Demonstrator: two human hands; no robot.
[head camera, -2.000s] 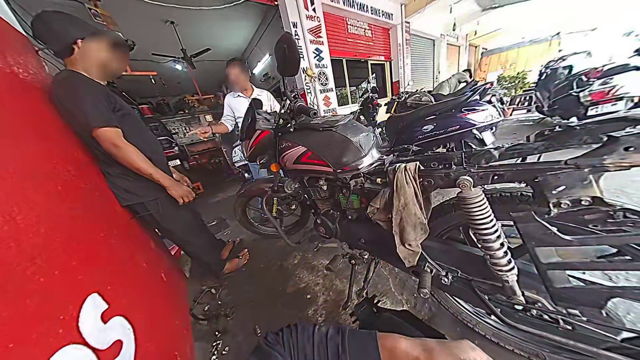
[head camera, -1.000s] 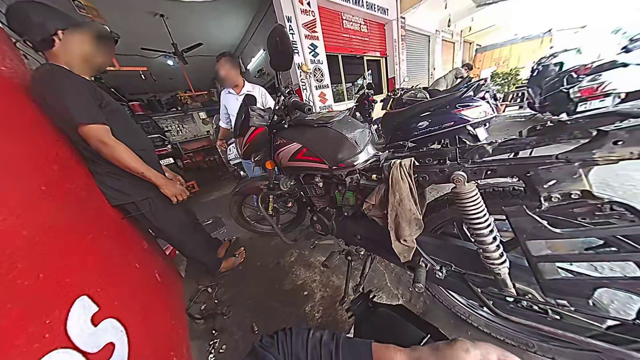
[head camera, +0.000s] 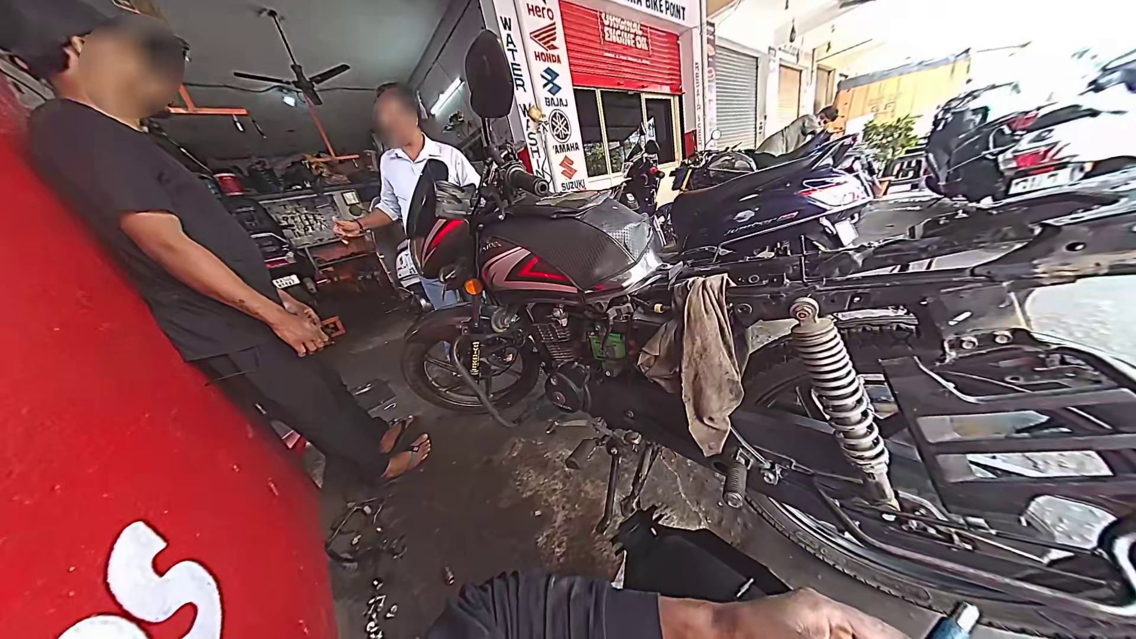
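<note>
My left hand shows at the bottom edge, back up, at the end of a dark sleeve; its fingers are cut off or hidden. Right of it, the end of a blue tool or handle pokes into view; what holds it is not visible. My right hand is out of view. Just above my forearm lies a black plastic part. A motorcycle with a black and red fuel tank stands beyond, its rear frame bare. A dirty cloth hangs from the frame, left of the rear shock absorber.
A person in black stands at left beside a red panel. Another person in a white shirt is behind the motorcycle's front. The footpeg juts out near my arm. A scooter is parked behind; small parts lie on the floor.
The blue end has come into view at the bottom right. The person in the white shirt has raised a forearm since one second ago. The motorcycle and cloth have not moved.
</note>
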